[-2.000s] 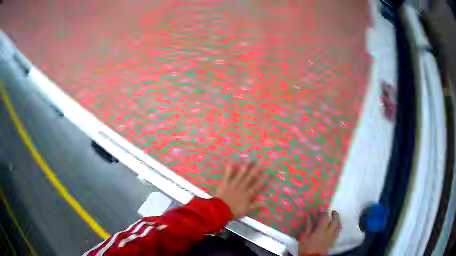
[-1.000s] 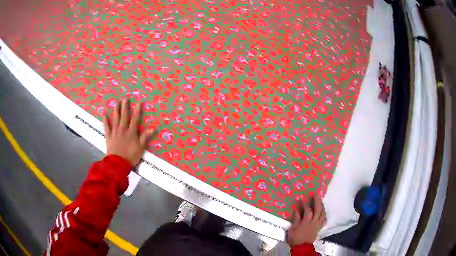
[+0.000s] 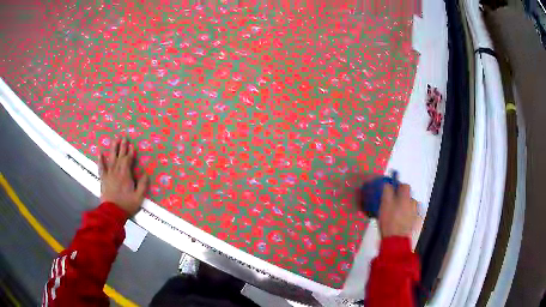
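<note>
The red floral fabric ply (image 3: pixel 239 132) on green ground lies flat across the table, its cut end running along the right side. My left hand (image 3: pixel 121 177) lies flat with fingers spread on the fabric by the near table edge. My right hand (image 3: pixel 397 210) holds the round blue fabric weight (image 3: pixel 376 195) at the fabric end, partly over the fabric. The weight is slightly blurred; I cannot tell whether it touches the ply. White underlay paper (image 3: pixel 413 150) shows beyond the fabric end.
A small red and dark scrap bundle (image 3: pixel 434 110) lies on the paper. A black fabric band (image 3: pixel 456 120) and long white rolls (image 3: pixel 491 138) run along the right. The white table rim (image 3: pixel 179 237) has ruler-like markings. A yellow line (image 3: pixel 30 216) marks the grey floor.
My right hand has left the near fabric corner, taken hold of the blue weight and moved it left onto the fabric end. My left hand has moved left along the near edge.
</note>
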